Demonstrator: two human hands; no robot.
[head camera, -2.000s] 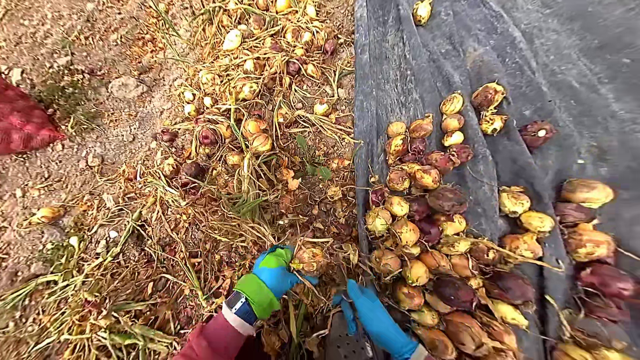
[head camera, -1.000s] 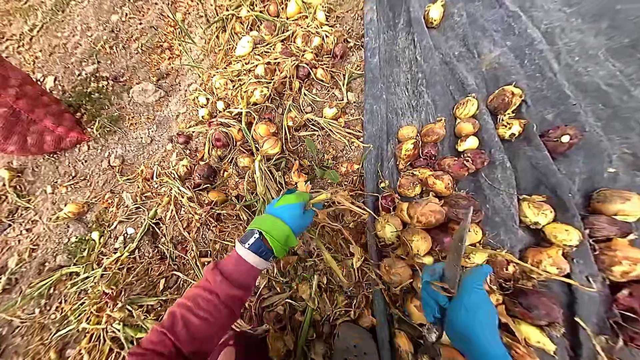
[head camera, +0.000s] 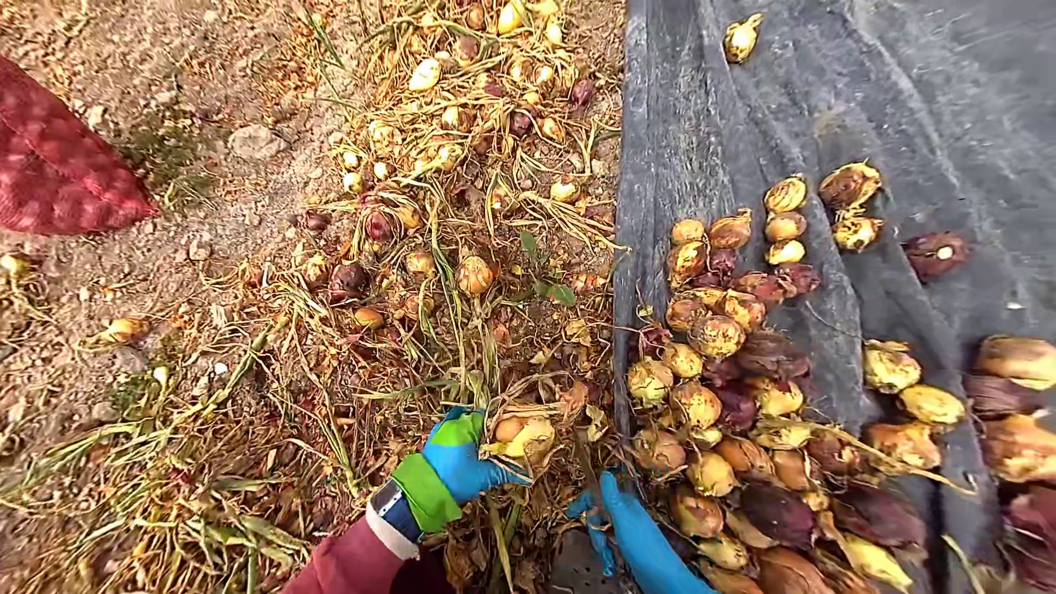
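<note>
My left hand (head camera: 466, 462), in a blue glove with a green band over it, holds yellow onions (head camera: 528, 437) with dry roots and leaves at the lower middle. Close by on the right is my right hand (head camera: 623, 524), also blue-gloved, its fingers curled round a blade-like tool (head camera: 590, 466) that is dark and partly hidden against the litter. Just right of it, a pile of yellow and red onions (head camera: 714, 338) lies on dark fabric sheeting (head camera: 891, 107).
Pulled onions with dried tops (head camera: 474, 275) cover the soil at the upper middle. A red mesh sack (head camera: 62, 165) rests at the far left. More onions (head camera: 1019, 445) lie at the right edge. A dark shoe (head camera: 582, 565) shows at the bottom.
My left hand has come down and now holds onions. My right hand, over the pile with the blade raised a second ago, has moved left, off the sheeting's edge.
</note>
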